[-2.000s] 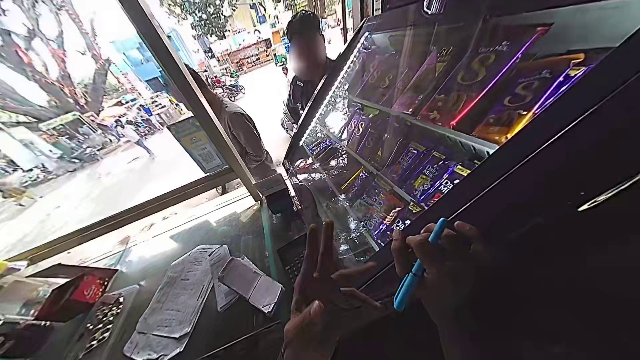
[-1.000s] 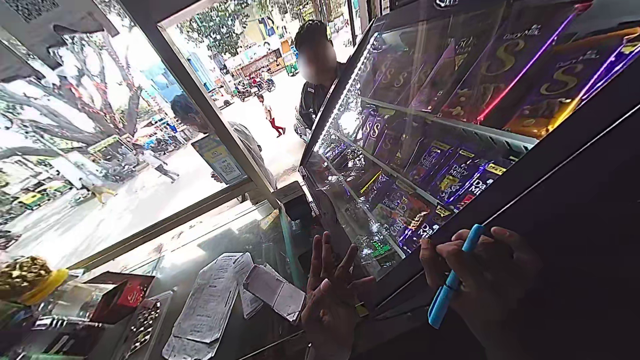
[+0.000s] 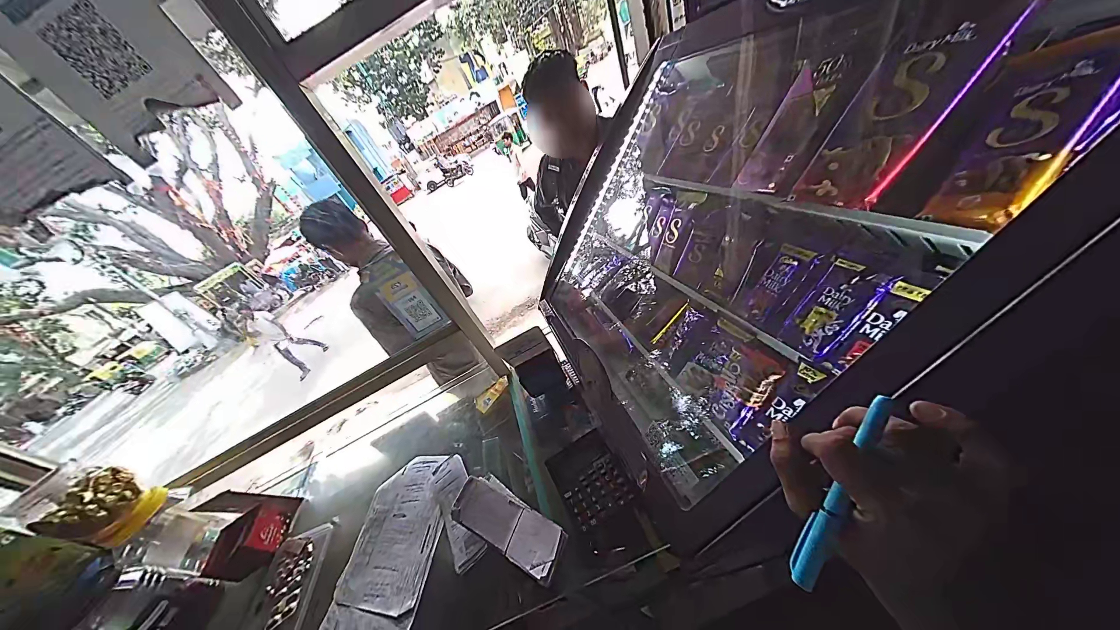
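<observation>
My right hand (image 3: pixel 901 499), at the lower right, holds a capped light blue pen (image 3: pixel 840 494) between its fingers, in front of the dark edge of a lit glass display case (image 3: pixel 932 232) full of chocolate bars. Left of that hand, a dark calculator (image 3: pixel 595 490) lies on the glass counter beside the case. Further left are folded printed papers (image 3: pixel 389 542) and a small folded paper pad (image 3: pixel 510 528). My left hand is out of view.
At the lower left stand a jar with a yellow lid (image 3: pixel 136 516), a red and dark box (image 3: pixel 258 529) and a tray of small items (image 3: pixel 293 573). Beyond the window frame (image 3: pixel 350 175), one person (image 3: pixel 560 149) faces the case and another (image 3: pixel 367 271) stands outside the pane.
My left hand, which was raised with spread fingers beside the case, has gone out of view. The pen stays in my right hand.
</observation>
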